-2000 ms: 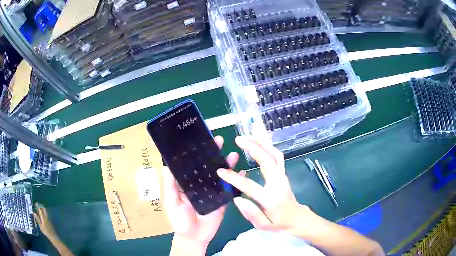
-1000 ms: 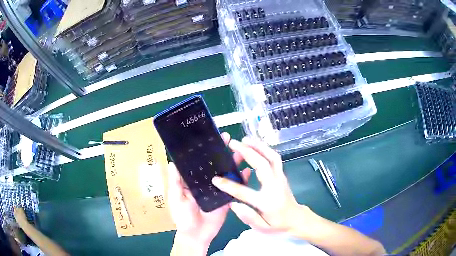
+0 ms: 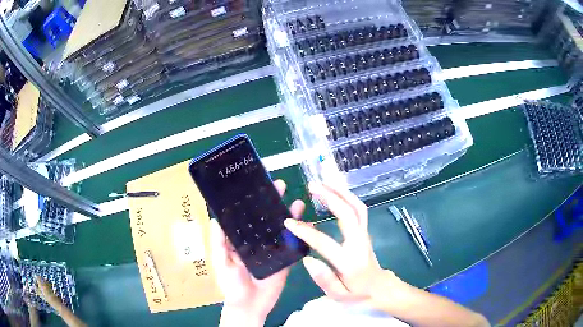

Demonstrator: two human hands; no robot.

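A smartphone (image 3: 246,204) with a calculator on its screen, reading about "1,456+64", is held upright and tilted in my left hand (image 3: 246,281). My right hand (image 3: 342,246) is beside it, a fingertip at the lower right of the screen, holding nothing. A cardboard sheet (image 3: 169,255) with handwriting and a white label lies on the bench, partly under the phone and my left hand. A marker pen (image 3: 144,194) lies across its top edge. A tray stack (image 3: 383,169) with rows of black round parts (image 3: 390,144) stands beyond my right hand.
Tweezers (image 3: 412,234) lie right of my right hand. Another tray (image 3: 555,135) is at the far right. Stacked packs (image 3: 115,70) stand at the back left. Another person's hand (image 3: 48,294) touches trays at lower left. Metal posts (image 3: 48,184) cross the left side.
The number on the phone screen has gone from "1,456+" to "1,456+6" and now about "1,456+64". My right fingertip has shifted slightly over the keys. The other person's hand has moved at the left.
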